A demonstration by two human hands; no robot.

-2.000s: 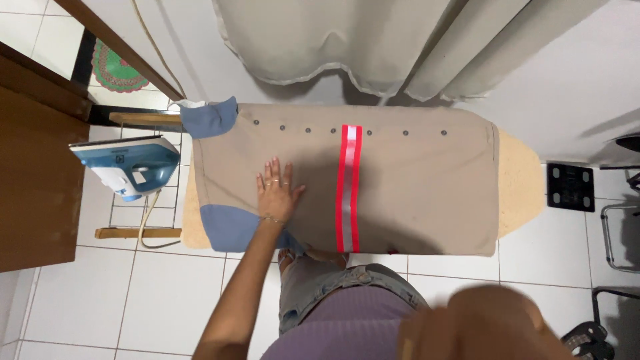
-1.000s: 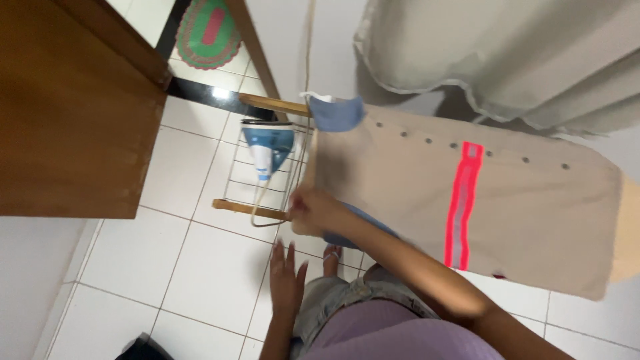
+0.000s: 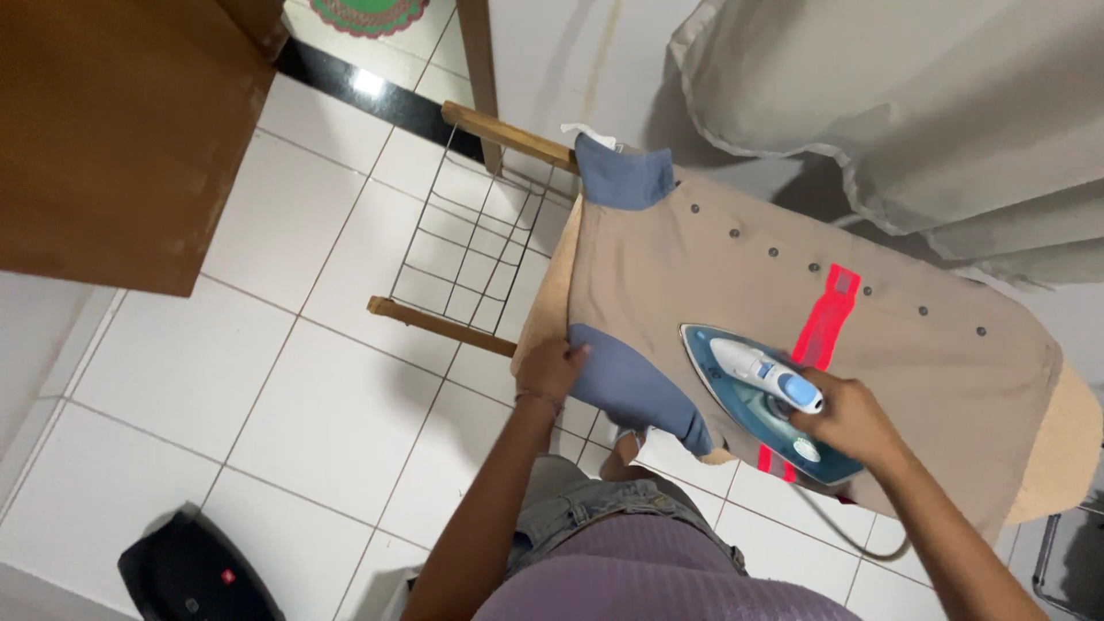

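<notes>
A beige button-front shirt (image 3: 690, 276) with a blue collar, a blue shoulder panel (image 3: 625, 371) and a red-edged reflective stripe (image 3: 828, 319) lies over an ironing board (image 3: 1065, 448). My right hand (image 3: 841, 418) grips the handle of a blue and white steam iron (image 3: 750, 397), whose soleplate is down on the shirt, partly over the stripe, tip toward the upper left. At the board's left end, my left hand (image 3: 552, 371) pinches the edge of the blue panel between thumb and fingers. The iron's cord hangs below the board's near edge.
The board's wire rack (image 3: 470, 241) extends left between wooden bars (image 3: 440, 326). A beige curtain (image 3: 811, 95) hangs behind the board. A brown wooden door (image 3: 121, 138) is at upper left, a black speaker (image 3: 194, 569) on the tiled floor at lower left, and a green mat (image 3: 366, 10) beyond the doorway.
The iron was on the rack at the board's left end; my right hand has taken hold of it and brought it onto the shirt. My left hand now holds the blue panel's edge.
</notes>
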